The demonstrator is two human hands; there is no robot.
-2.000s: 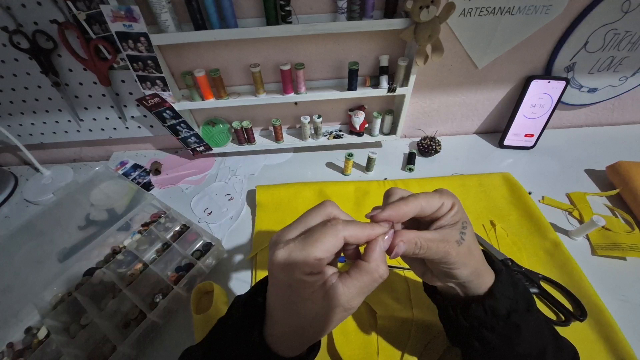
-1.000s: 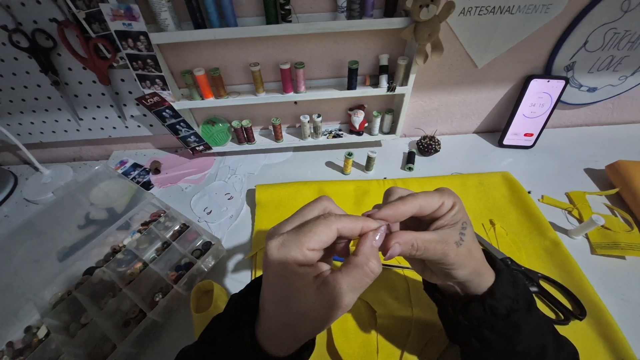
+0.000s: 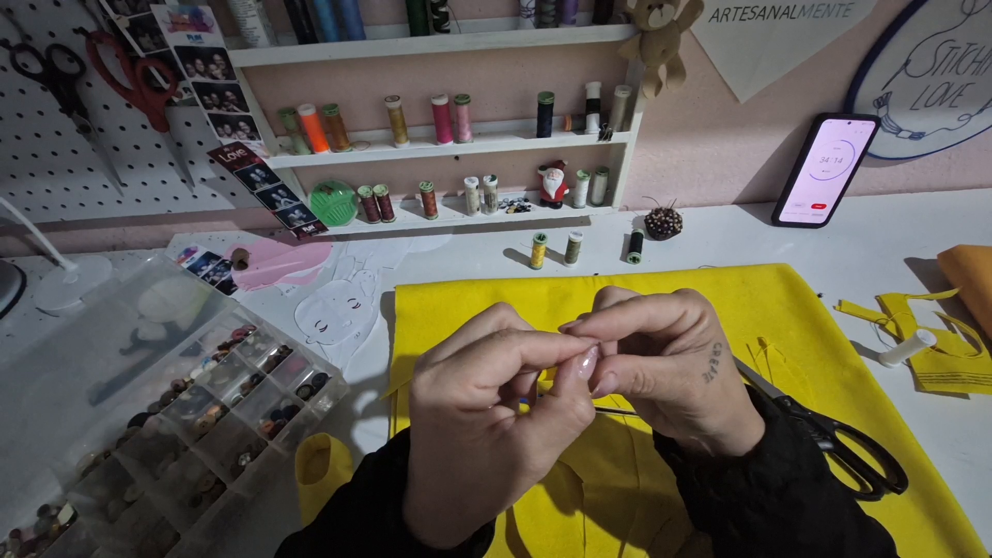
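Note:
My left hand [image 3: 496,403] and my right hand [image 3: 666,360] meet at their fingertips above yellow fabric [image 3: 721,294]. Thumb and forefinger of each are pinched together; whatever lies between them is too small or too hidden to make out. Partly under my right forearm, black-handled scissors [image 3: 845,449] rest on the fabric. A thin dark metal tool [image 3: 616,411] shows just below the fingers, mostly covered by them. Cut yellow pieces [image 3: 612,480] lie beneath my hands.
At left stands a clear compartment box of buttons [image 3: 333,387], beside a rolled yellow piece [image 3: 322,465]. Thread spools [image 3: 539,251] and a beaded ball [image 3: 663,223] stand behind the fabric. A phone [image 3: 828,170] leans on the wall. Yellow scraps [image 3: 945,360] and a white spool [image 3: 908,347] lie right.
My left hand has shifted slightly, its thumb and fingertips changing position against my right fingertips. The two hands stay together over the fabric.

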